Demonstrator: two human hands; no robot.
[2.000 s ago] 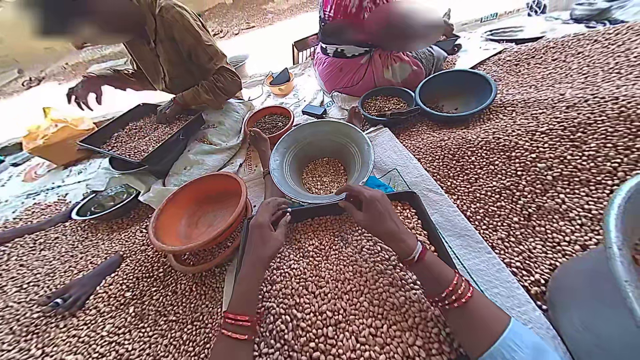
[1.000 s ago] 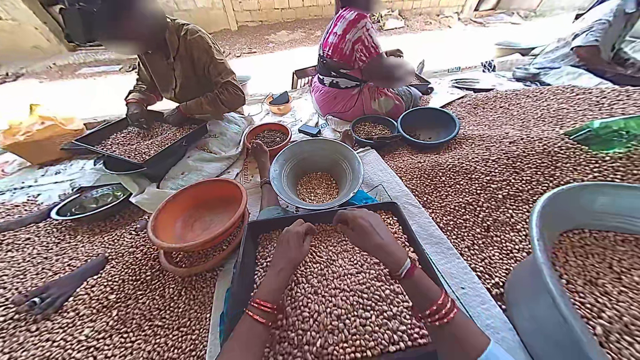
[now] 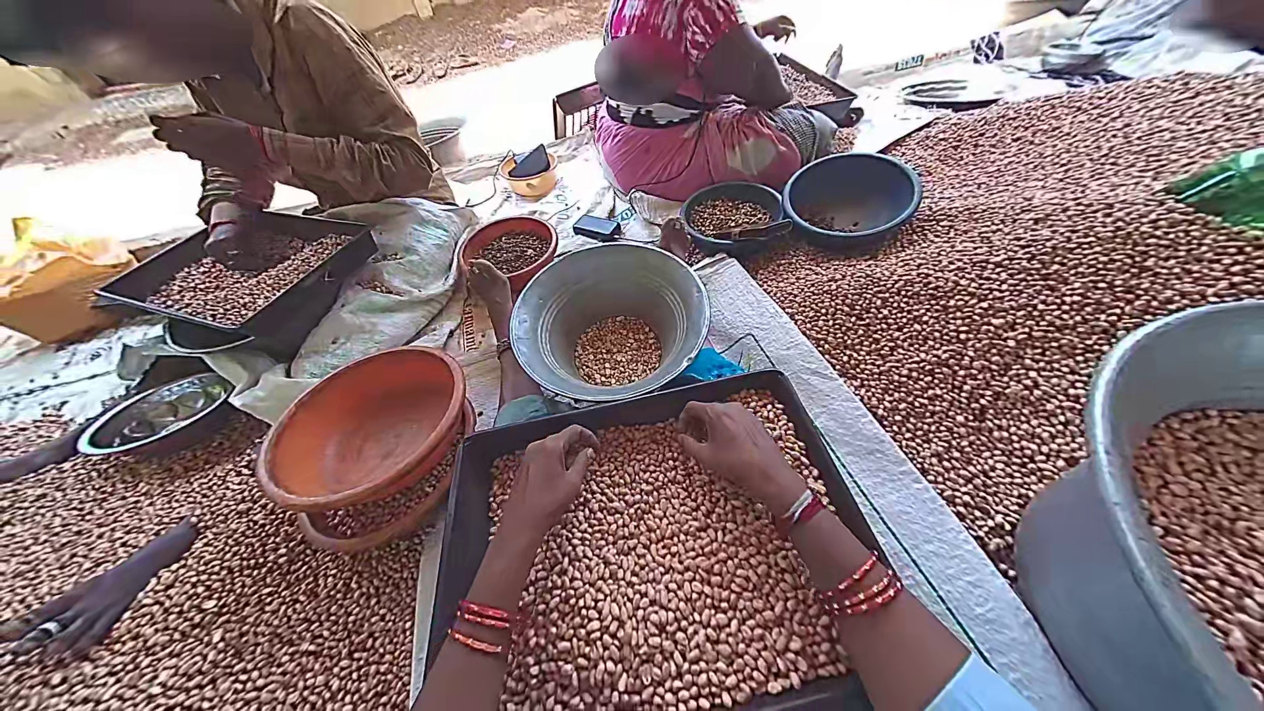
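Note:
A black rectangular tray [image 3: 462, 494] full of tan nuts or seeds [image 3: 652, 573] lies in front of me. My left hand [image 3: 553, 474] is over the tray's far left part, fingertips curled close together. Over the far right part is my right hand [image 3: 731, 444], its fingers bent down toward the nuts. Whether either hand pinches a nut is too small to tell. Just beyond the tray's far edge stands a grey metal basin [image 3: 538, 326] with some paler nuts at its bottom. Stacked orange bowls [image 3: 365, 425] stand left of the tray, nuts between them.
A large metal tub [image 3: 1076, 553] of nuts stands at the right. Loose nuts [image 3: 1007, 296] spread widely on both sides. Beyond are a red bowl [image 3: 464, 247], blue basins [image 3: 913, 197] and two seated people, one at a black tray [image 3: 360, 252]. A person's foot [image 3: 99, 592] rests at the left.
My hands were at the tray's far edge by the basin and are now over the nuts inside the tray. The person at the left has raised one hand from their tray.

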